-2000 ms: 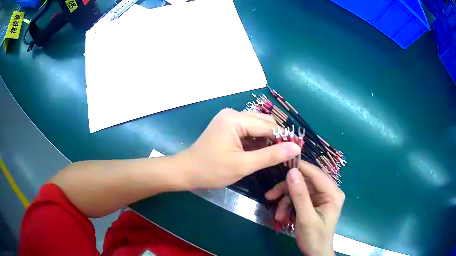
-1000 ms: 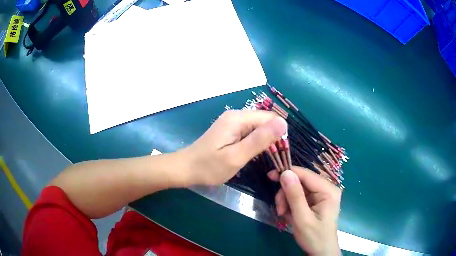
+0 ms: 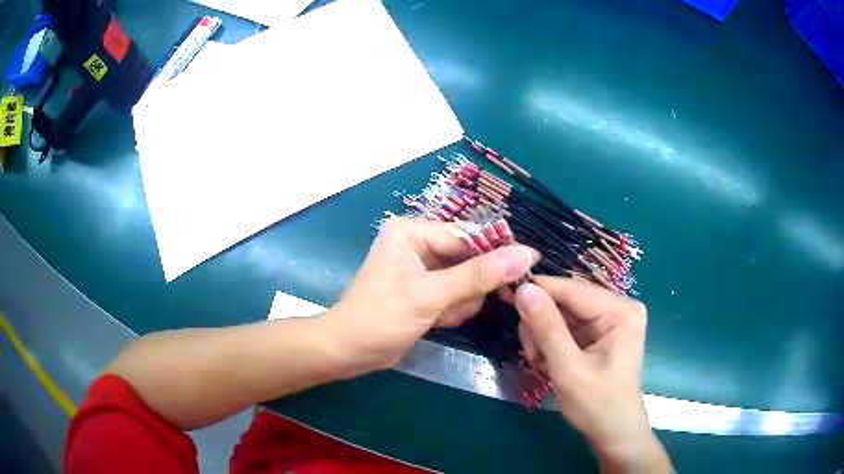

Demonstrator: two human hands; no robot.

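My left hand [image 3: 407,296] pinches a small bunch of wire leads [image 3: 487,237] between thumb and fingers, just below the red sleeves. The silver fork terminals point up and left past the fingers. My right hand [image 3: 588,347] pinches the same leads lower down, its thumb tip close to the left thumb. Black wire and red ends hang below, beside the right hand. The wire pile [image 3: 546,222] lies behind and under the hands, with red-brown sections and silver forks at its ends. The hands hide part of it.
White paper sheets [image 3: 287,139] lie left of the pile. A black tool [image 3: 97,74], a yellow sign [image 3: 11,120] and a white pen [image 3: 190,46] are at the upper left. A metal ruler [image 3: 740,417] runs along the near side. Blue bins [image 3: 819,37] are at the upper right.
The left hand has moved from the fork tips down onto the leads, nearer the right thumb. The view has shifted, so the bins show less and the black tool more.
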